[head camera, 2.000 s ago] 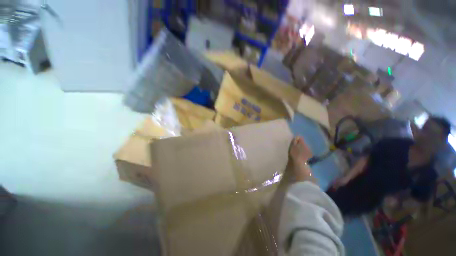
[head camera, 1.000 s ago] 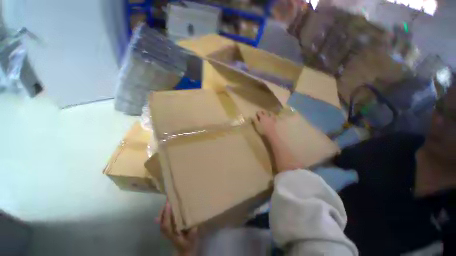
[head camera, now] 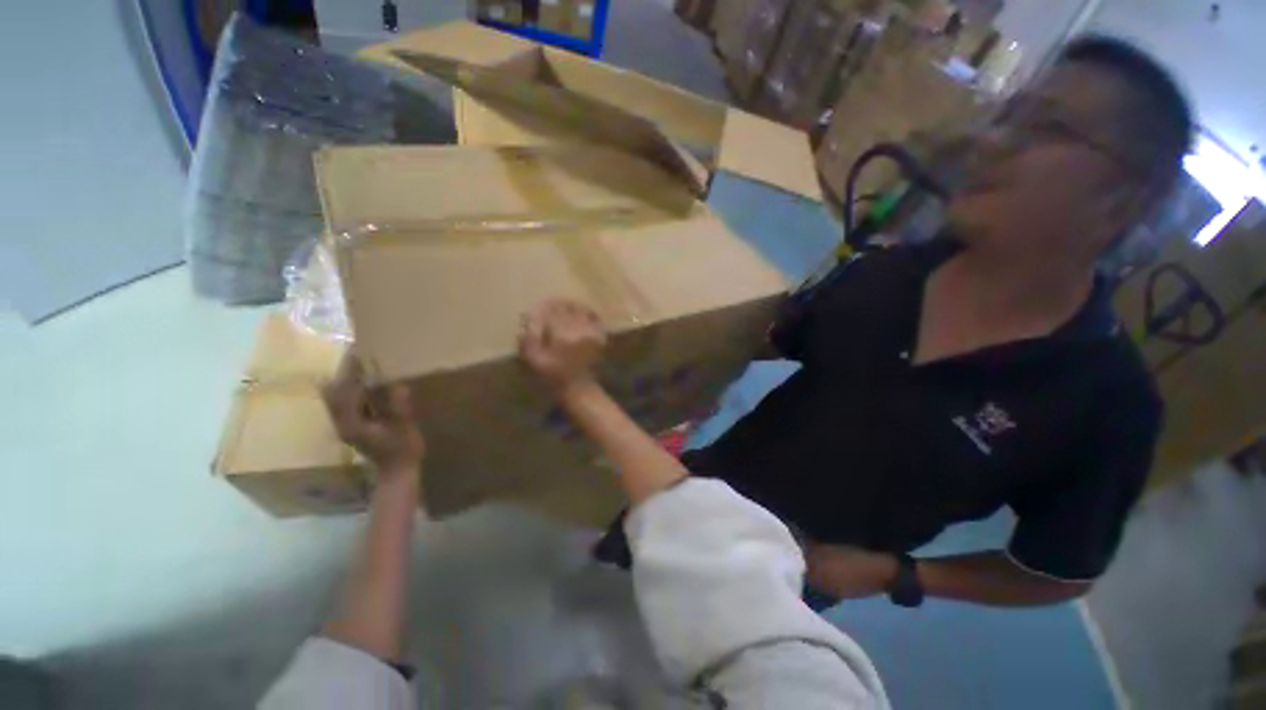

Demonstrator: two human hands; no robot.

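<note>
A taped brown carton point(head camera: 472, 278) is in front of me, tilted, with shiny tape across its top and blurred print on its near side. My left hand point(head camera: 375, 423) is on the carton's near left corner, fingers at the edge. My right hand point(head camera: 562, 344) presses on the top near edge, fingers bent over it. Both hands touch the carton. Its underside is hidden, so what bears it cannot be told.
A person in a dark shirt point(head camera: 944, 402) stands close at the right. An open carton point(head camera: 625, 104) is behind. A lower carton point(head camera: 285, 430) and a wrapped stack point(head camera: 271, 167) are at the left. Black loop handles point(head camera: 889, 187) show beyond.
The carton and both hands have shifted left and up in view. My left hand shows more fully on the carton's corner. The person at the right has come further into view.
</note>
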